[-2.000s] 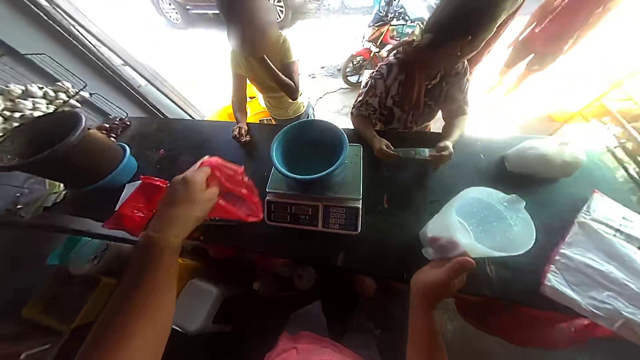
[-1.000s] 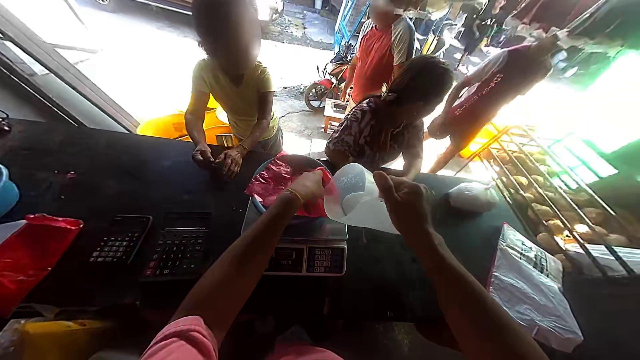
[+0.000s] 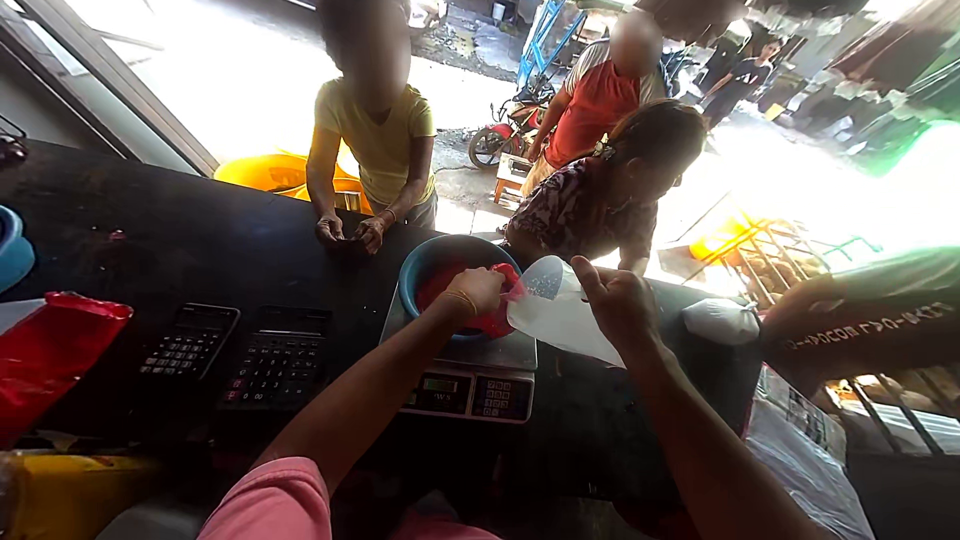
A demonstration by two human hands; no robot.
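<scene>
My left hand (image 3: 480, 291), with a band at its wrist, grips a red plastic bag (image 3: 504, 315) over a blue bowl (image 3: 421, 262). The bowl rests on the platform of a digital counter scale (image 3: 469, 390). My right hand (image 3: 621, 304) holds a translucent plastic jug (image 3: 562, 319) tilted, its mouth against the bag's opening at the bowl's right side. Some white stuff shows inside the jug; what it is I cannot tell. How much the bag holds is hidden.
Two calculators (image 3: 274, 358) lie left of the scale, beside red plastic bags (image 3: 60, 352). A filled white bag (image 3: 721, 321) sits at the right. Across the black counter (image 3: 150, 225) a person in yellow (image 3: 375, 150) rests both hands; another person leans close behind the bowl.
The red bag, held left of the scale two seconds ago, is now at the bowl. The jug has come from the right to meet it and is tipped. The view has shifted.
</scene>
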